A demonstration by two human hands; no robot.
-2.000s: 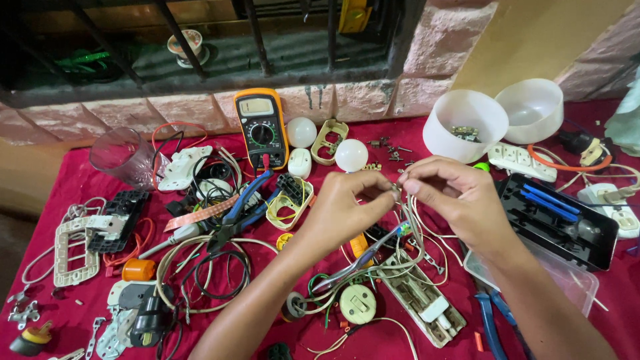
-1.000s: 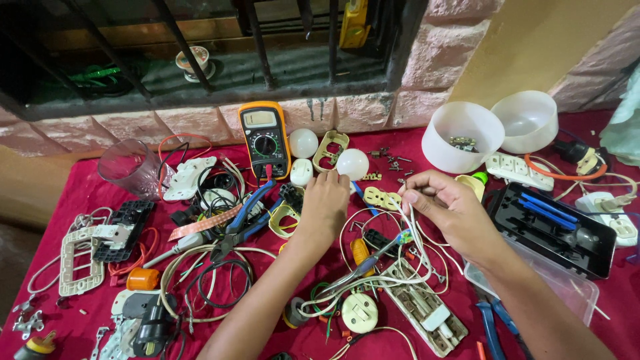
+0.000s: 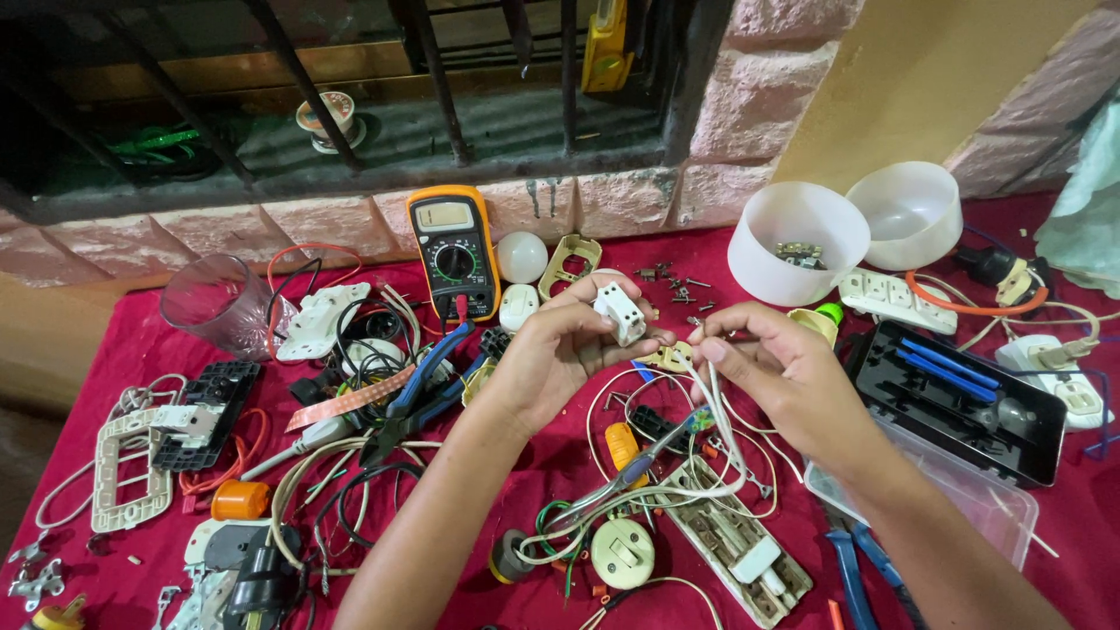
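My left hand (image 3: pixel 560 346) holds a small white plastic electrical module (image 3: pixel 620 312) with holes in its face, above the middle of the table. Close on its right, my right hand (image 3: pixel 770 354) pinches the end of a white electrical cable (image 3: pixel 722 411) between thumb and fingers, a small metal tip showing there. The cable loops down past a screwdriver (image 3: pixel 626 472) to a round cream switch (image 3: pixel 622 553). Just beneath the fingertips lies a cream plastic part (image 3: pixel 672 359), partly hidden. A long opened power strip housing (image 3: pixel 744 551) rests lower right.
Behind my hands stand an orange multimeter (image 3: pixel 453 254) and a white bowl (image 3: pixel 798 245) with metal parts. Blue-handled pliers (image 3: pixel 429 372) and tangled wires lie left. A clear glass (image 3: pixel 223 306) is at the back left, a black tray (image 3: pixel 962 402) right, loose screws (image 3: pixel 682 289) behind.
My left hand has lifted away from the parts near the multimeter and turned over, now with the white module in it. My right hand still holds the cable end.
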